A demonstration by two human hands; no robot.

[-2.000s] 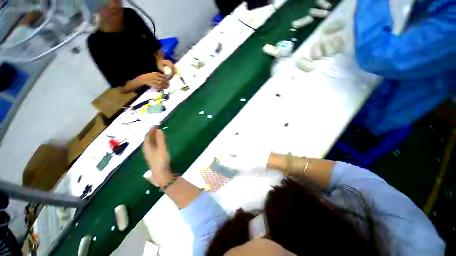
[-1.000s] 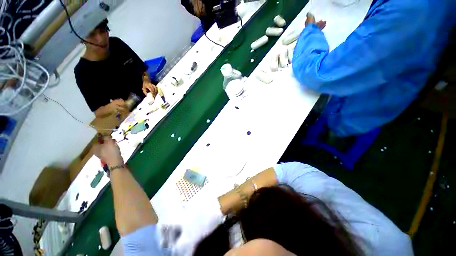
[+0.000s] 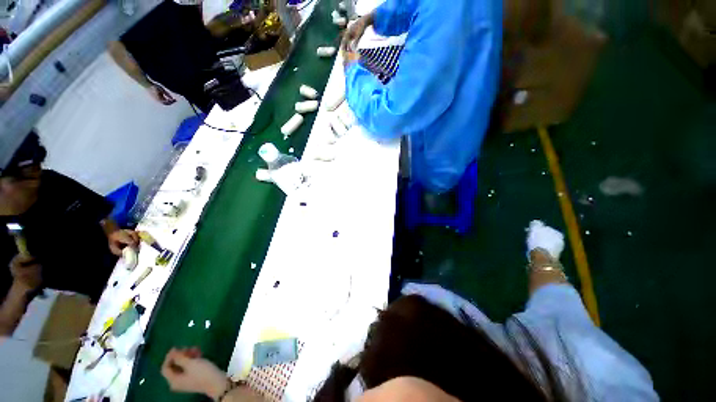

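My left hand point(image 3: 188, 372) is bare, over the green belt at the bottom left, fingers loosely bent with nothing visible in it. My right hand point(image 3: 545, 240) wears a white glove and is stretched out to the right above the floor, away from the table. Its fingers look drawn together; whether it holds anything is unclear. A grey-green pad point(image 3: 275, 352) with a faint dark marking lies on the dotted sheet point(image 3: 271, 381) on the white table, right of my left hand. My hair and sleeve hide part of the table's near end.
Cream-white units point(image 3: 292, 124) lie on the belt point(image 3: 220, 255). A clear bottle point(image 3: 272, 155) and clear film point(image 3: 294, 177) are at the table's belt edge. A person in blue point(image 3: 440, 86) stands at the table's far right. Hand tools point(image 3: 162, 257) lie across the belt, near people in black.
My left hand has come back from the tools across the belt to above the belt. My gloved right hand, hidden before, is now out to the right. The view has turned right.
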